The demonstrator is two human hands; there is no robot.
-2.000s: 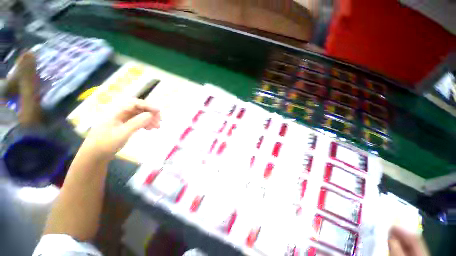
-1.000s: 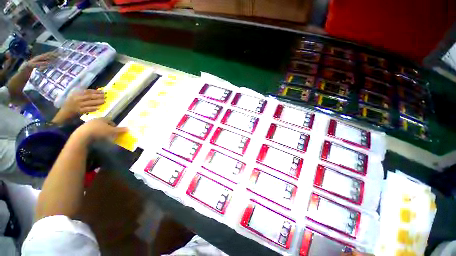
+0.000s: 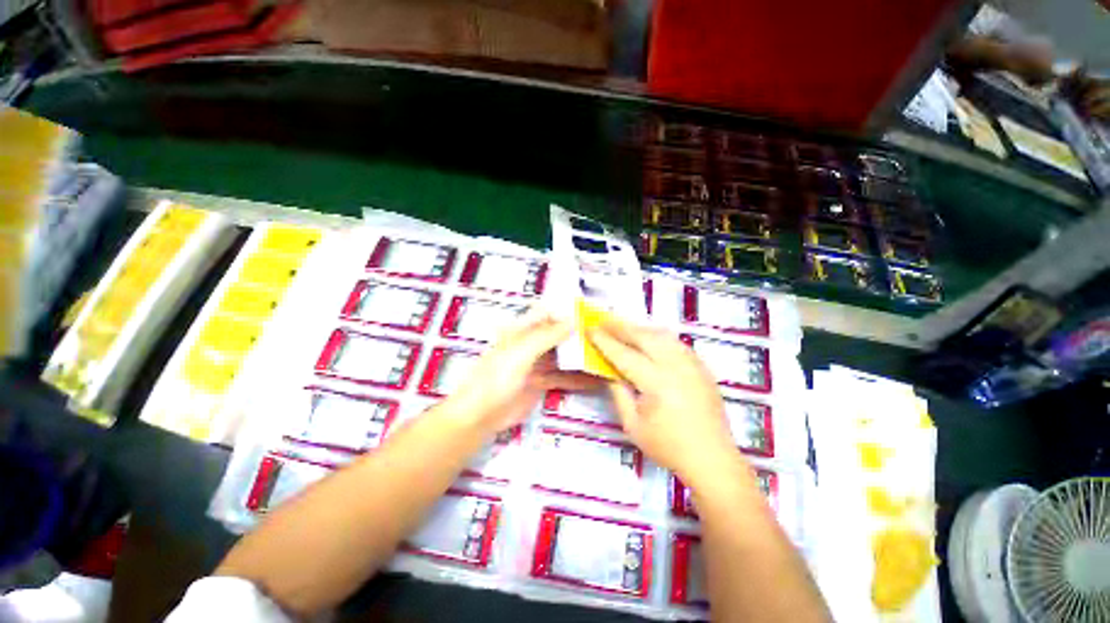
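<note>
My left hand (image 3: 517, 365) and my right hand (image 3: 657, 377) meet above the middle of the blister tray (image 3: 511, 517). Between them they hold a sticker sheet (image 3: 594, 270), a white strip standing up with holes at its top. A yellow sticker (image 3: 593, 344) shows at its lower part, partly hidden by my fingers. Red-edged phone housings (image 3: 593, 550) with pale centres lie in rows in the tray. My hands and forearms cover some of them.
Sticker sheet stacks (image 3: 231, 335) stand at the left. Used backing sheets (image 3: 874, 487) lie at the right beside a white fan (image 3: 1077, 554). Dark housings (image 3: 779, 219) lie on the green belt (image 3: 487, 195). A red bin (image 3: 779, 55) is beyond. Another yellow sheet (image 3: 27, 183) shows at the far left edge.
My left hand has moved from the sticker stacks to above the tray and now holds a sheet. My right hand has come in from the lower right edge. The view has shifted right.
</note>
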